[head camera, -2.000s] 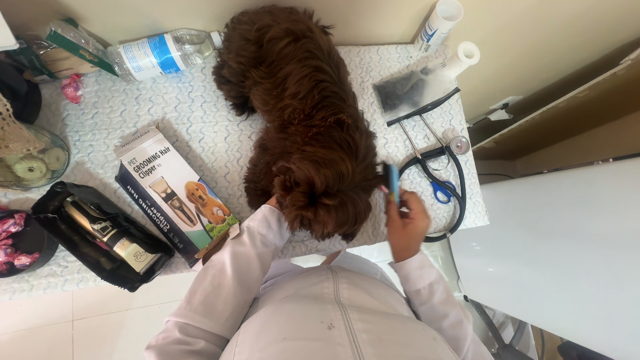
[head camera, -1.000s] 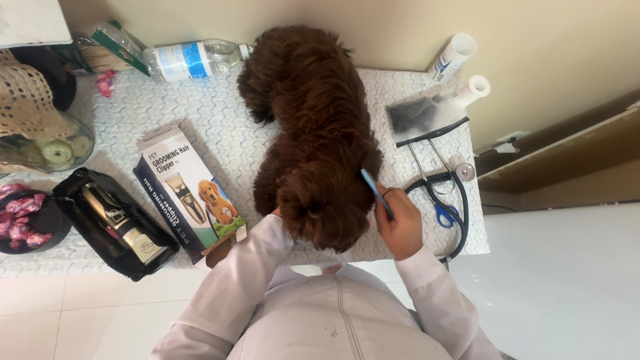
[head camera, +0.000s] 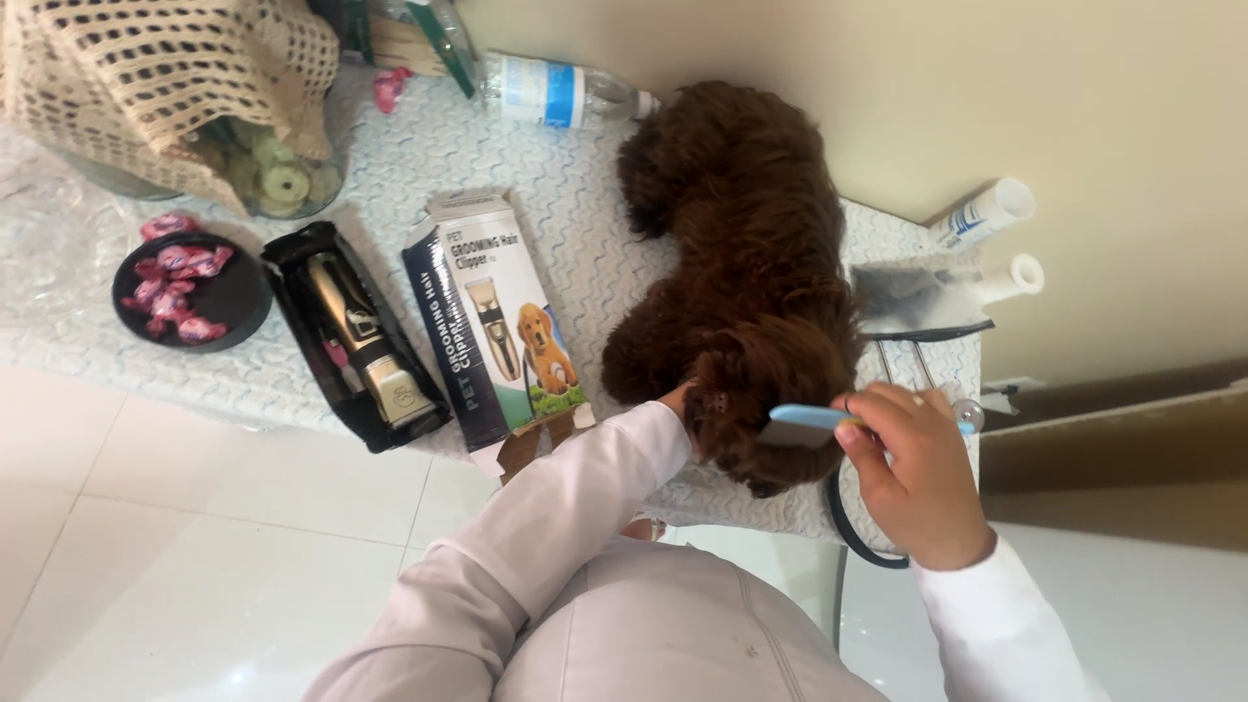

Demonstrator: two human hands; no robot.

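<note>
A brown, long-haired dog (head camera: 756,234) lies on the covered table, its head towards me. My right hand (head camera: 916,468) is closed around the handle of a blue grooming comb (head camera: 809,417), whose metal teeth lie against or just over the hair of the dog's head. My left hand (head camera: 680,400) is at the side of the dog's head, mostly hidden by fur, so whether its fingers grip anything does not show. Left of the dog are a pet hair clipper box (head camera: 507,312) with a torn flap and an open black case (head camera: 356,336) holding a gold clipper (head camera: 363,341).
A plastic bottle (head camera: 565,93) lies behind the dog. At left stand a black bowl of wrapped candies (head camera: 190,292) and a glass jar (head camera: 283,185) under a crocheted cloth (head camera: 175,78). On the right are a white tube (head camera: 985,213), a clear bag (head camera: 916,297) and a stethoscope (head camera: 873,546).
The comb in my right hand has moved from beside the dog's head to over its top, near the front. My left hand stays at the head. The view has shifted left.
</note>
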